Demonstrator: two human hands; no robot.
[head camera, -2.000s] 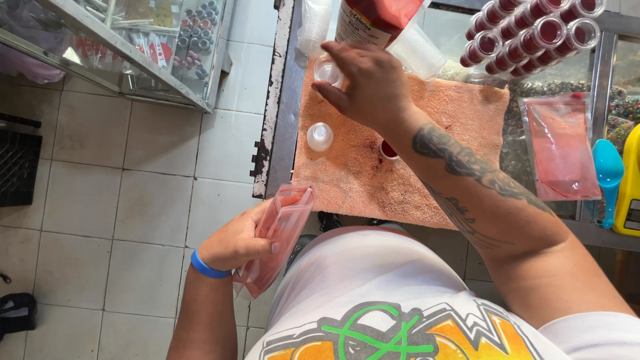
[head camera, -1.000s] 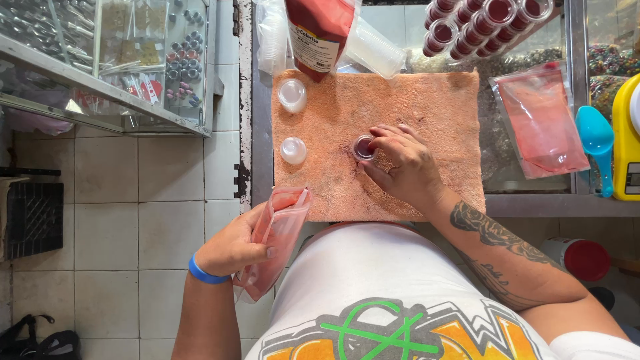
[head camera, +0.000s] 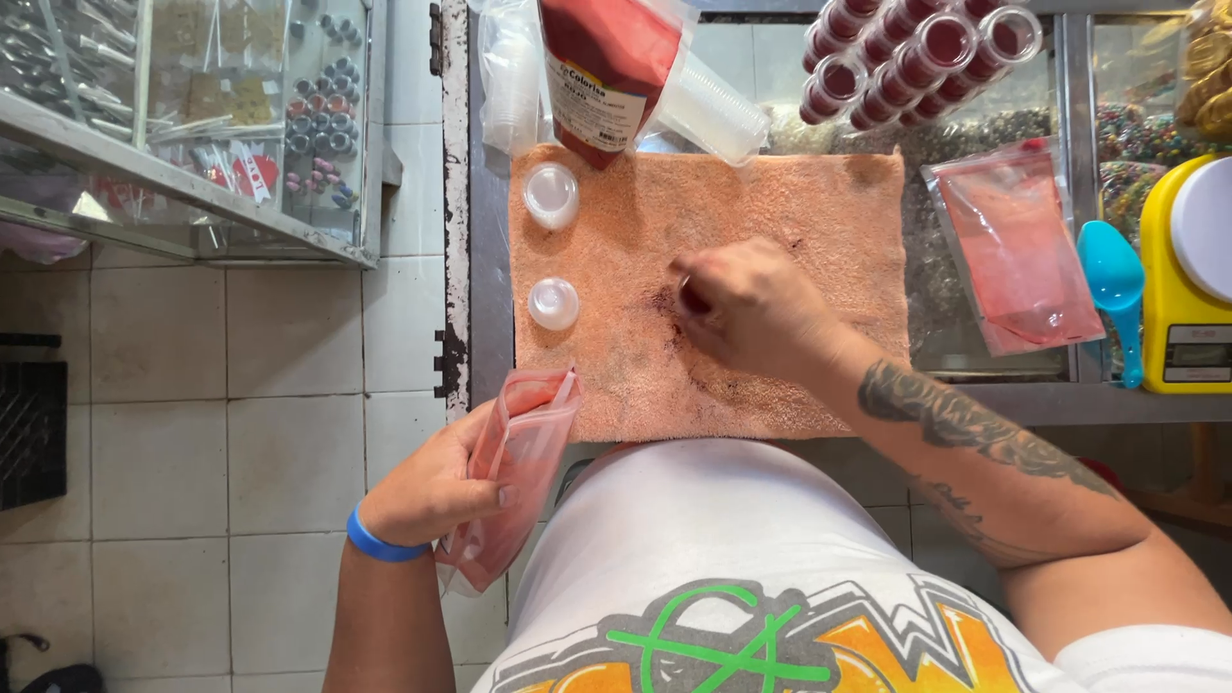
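My left hand (head camera: 438, 481) holds a red-stained clear zip pouch (head camera: 520, 452) near the lower left corner of an orange towel (head camera: 616, 375). Over the middle of the towel, my right hand (head camera: 746, 298) has its fingers closed around a small container of dark red powder (head camera: 693, 296), mostly hidden by the fingers. Two small clear plastic pieces, an upper cup or lid (head camera: 551, 195) and a lower one (head camera: 553, 304), rest along the towel's left side. Dark red powder is scattered on the towel beside my right hand.
Behind the towel are a large red powder bag (head camera: 611, 77), stacked clear cups (head camera: 717, 106) and several filled red containers (head camera: 914, 58). To the right lie a flat pouch of red powder (head camera: 1020, 250), a blue scoop (head camera: 1114, 279) and a yellow scale (head camera: 1184, 318). A glass display case (head camera: 241, 231) stands at left.
My right hand has moved from the upper left of the towel to its middle, onto the small container. My left hand still holds the pouch.
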